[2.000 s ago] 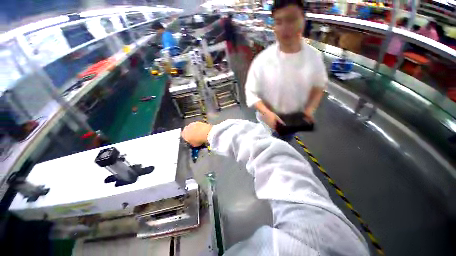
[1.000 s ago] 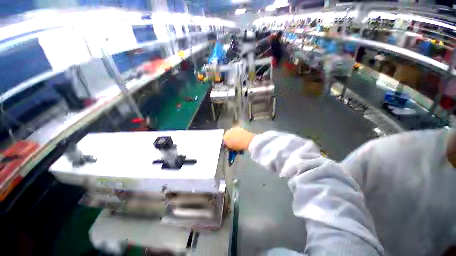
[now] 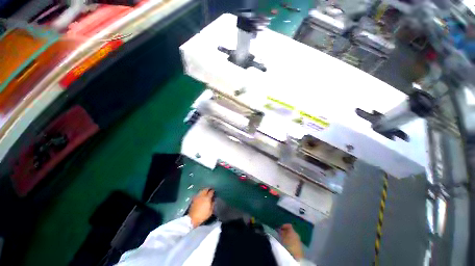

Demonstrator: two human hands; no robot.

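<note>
The white pneumatic press point(image 3: 333, 88) stands in front of me, with its slide rail and clear guards below the housing. A row of red buttons point(image 3: 242, 177) is on its front base. My left hand point(image 3: 201, 207) is low at centre, its fingers curled near the mat's front edge. A blurred dark grey shape lies just right of it; I cannot tell whether the hand holds it. My right hand point(image 3: 289, 238) is at the bottom, right of centre, blurred and partly cut by the sleeve. Black flat panels point(image 3: 162, 177) lie left of my left hand.
A red tray point(image 3: 83, 120) with dark items is on the green mat point(image 3: 117, 140) at left. A side bench with orange and red things is at upper left. Grey floor with a yellow-black tape line point(image 3: 382, 218) is at right. Other equipment stands behind the press.
The view has turned down to the press front. The extended arm has left the press's far end; both hands are now low in front. The person in white has left view.
</note>
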